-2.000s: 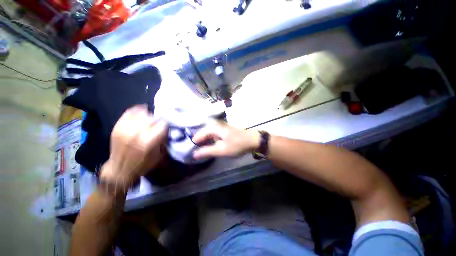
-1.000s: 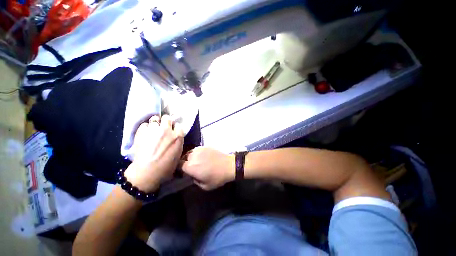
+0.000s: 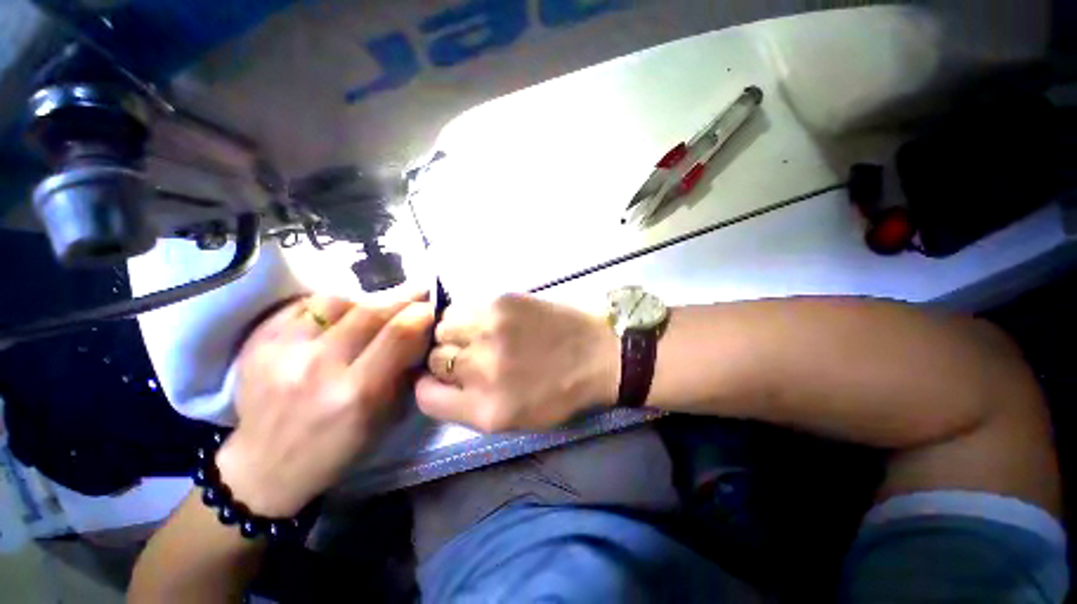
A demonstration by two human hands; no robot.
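Observation:
A white garment panel [image 3: 195,336] lies under and left of my left hand, by the machine's needle area. Black cloth [image 3: 71,401] lies beyond it at the left. My left hand [image 3: 337,383] presses on the white cloth, fingertips close below the presser foot area. My right hand [image 3: 502,360] is closed, its fingertips pinching a small dark edge of cloth [image 3: 441,295] beside my left fingertips. The sewing machine head [image 3: 295,83] with blue lettering is above my hands. The needle tip is hidden by metal parts and glare.
Red-and-silver thread snips [image 3: 697,159] lie on the machine bed to the right. A black pouch or box [image 3: 980,177] with a red round item [image 3: 888,230] is at the right. The table's ruler-marked front edge [image 3: 508,451] runs below my hands.
The view has moved much closer to the machine head. My hands, earlier handling the cloth farther from the needle, are now side by side just below it, fingertips together.

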